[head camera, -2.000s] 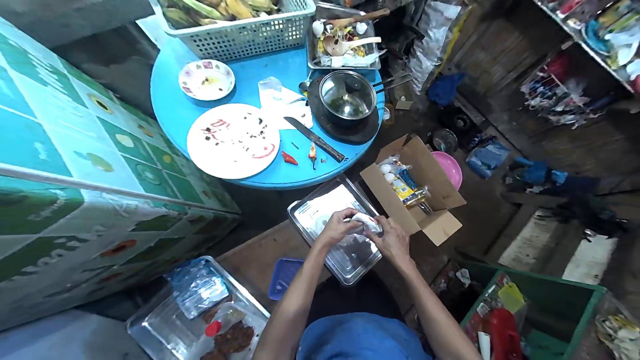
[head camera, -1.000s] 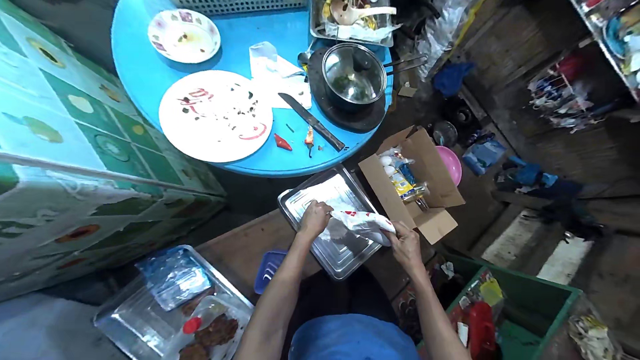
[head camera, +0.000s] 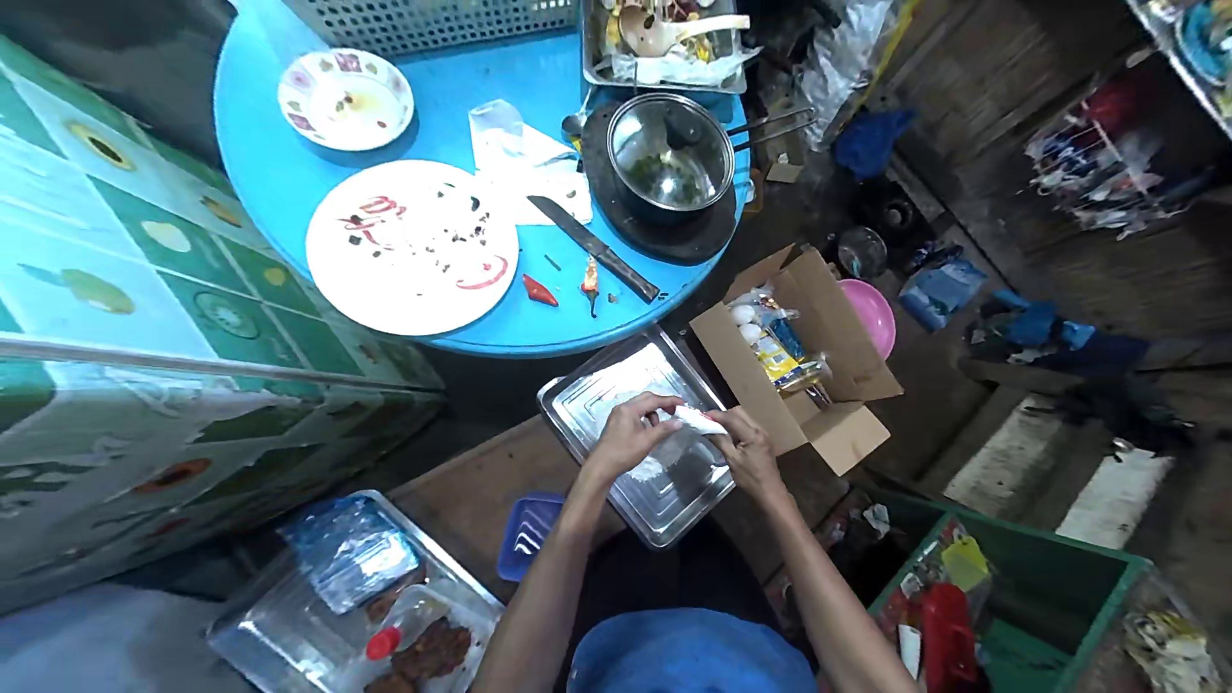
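Observation:
Between my left hand (head camera: 640, 433) and my right hand (head camera: 749, 450) is a small white packet with red marks (head camera: 701, 421), pinched at both ends by my fingers. The packet looks folded or bunched. Both hands are over a clear rectangular plastic tray or lid (head camera: 664, 515), where some whitish stuff shows below the packet. Just beyond the tray, a blue round table (head camera: 462, 72) holds a white plate (head camera: 414, 250) with dark bits and red streaks, a kitchen knife (head camera: 594, 248), a red chili piece (head camera: 540, 291) and a steel saucepan (head camera: 671, 154).
An open cardboard box (head camera: 852, 337) with packets and eggs stands right of the tray. Lower left is a clear container (head camera: 260, 626) with brown food and a red-capped bottle (head camera: 383, 643). A blue-purple basket (head camera: 529, 539) sits near my left forearm. At lower right is a green crate (head camera: 1107, 597).
The packet was stretched out between my hands a second ago; now my hands are closer together and it looks shorter.

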